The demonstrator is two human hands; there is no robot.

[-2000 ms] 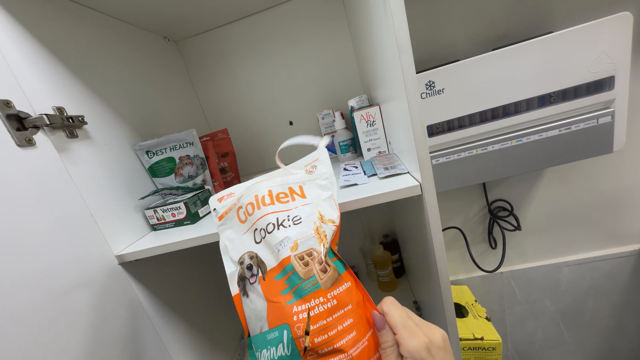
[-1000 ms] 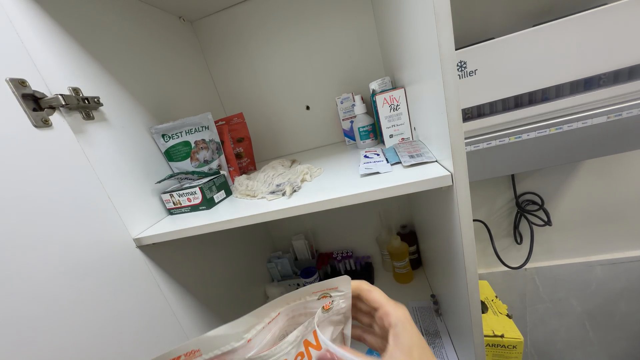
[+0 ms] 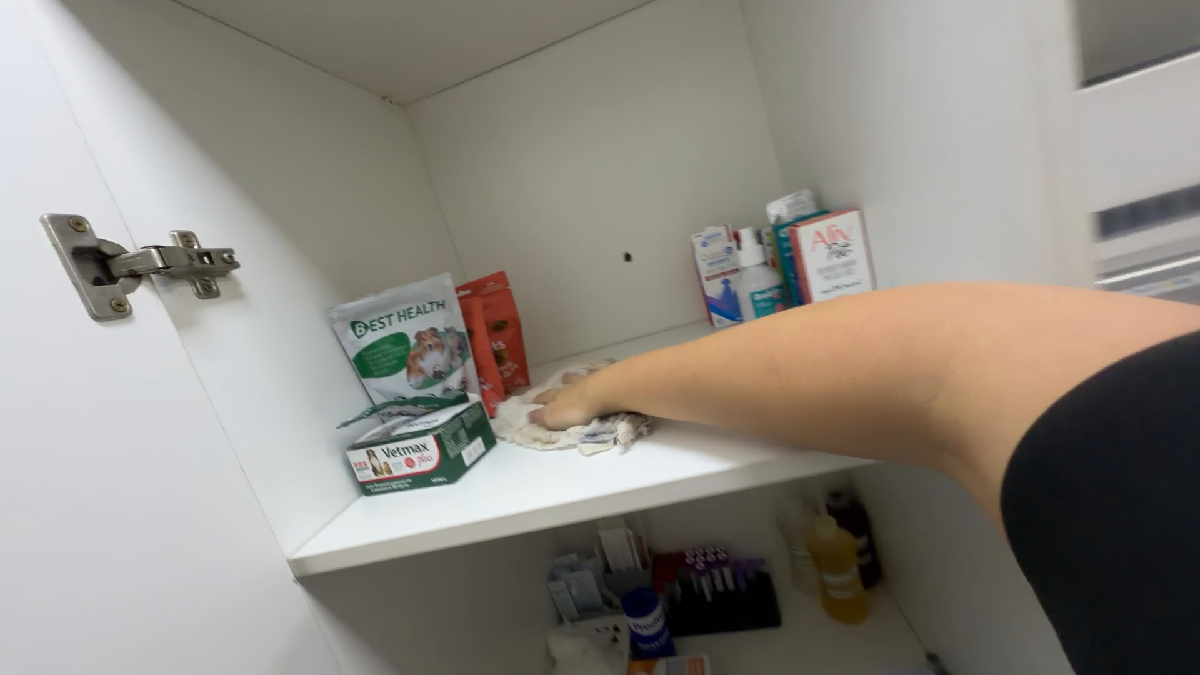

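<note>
My right hand (image 3: 568, 401) presses on a crumpled off-white cloth (image 3: 534, 422) on the upper cabinet shelf (image 3: 562, 487); its fingers are partly blurred, and the bare forearm reaches in from the right. Just left of the cloth stand a red pouch (image 3: 497, 328), a white and green Best Health pouch (image 3: 412, 347) and an opened green Vetmax box (image 3: 422, 455). Behind the forearm, at the shelf's right, are a spray bottle (image 3: 757, 281), a small blue and white box (image 3: 717, 281) and an Aliv Pet box (image 3: 834, 253). My left hand is out of view.
The lower shelf holds a black rack of purple-capped tubes (image 3: 717, 595), a blue can (image 3: 647, 623), a yellow bottle (image 3: 837, 572) and a dark bottle (image 3: 858, 534). At the left is the cabinet door (image 3: 94, 469) with its metal hinge (image 3: 141, 262).
The Golden Cookie bag and the hand holding it have left the view. My right arm now reaches across the upper shelf onto the cloth, which lay there uncovered one second ago.
</note>
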